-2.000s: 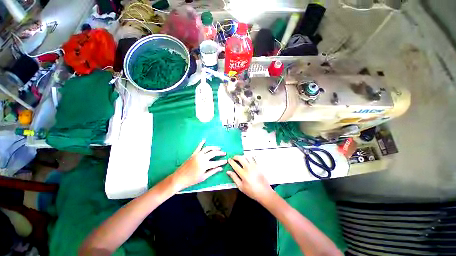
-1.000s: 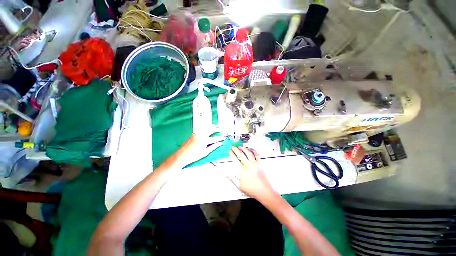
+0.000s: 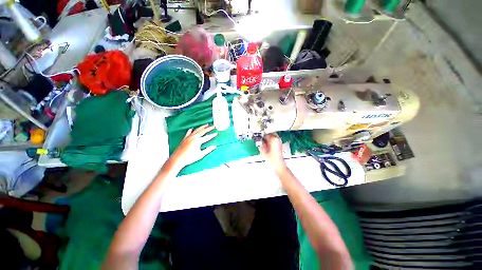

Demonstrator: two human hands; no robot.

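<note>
A green fabric piece (image 3: pixel 222 156) lies on the white sewing table, its right part at the needle area of the cream sewing machine (image 3: pixel 343 112). My left hand (image 3: pixel 195 146) lies flat on the fabric with its fingers spread, left of the needle area. My right hand (image 3: pixel 271 148) is at the fabric's right edge, just by the presser foot area, with its fingers bent together. Its fingertips are partly hidden, and I cannot tell whether they grip the cloth.
Black-handled scissors (image 3: pixel 334 170) and green strips (image 3: pixel 301 141) lie right of my right hand. A white bottle (image 3: pixel 221 112) stands left of the needle. Behind are a metal bowl (image 3: pixel 147 95) of green strips and a red bottle (image 3: pixel 249 68). A folded green stack (image 3: pixel 100 126) lies left.
My left hand has moved left, away from the needle area, and spread on the cloth. My right hand has moved up to the presser foot area. More fabric now shows flat beside the needle.
</note>
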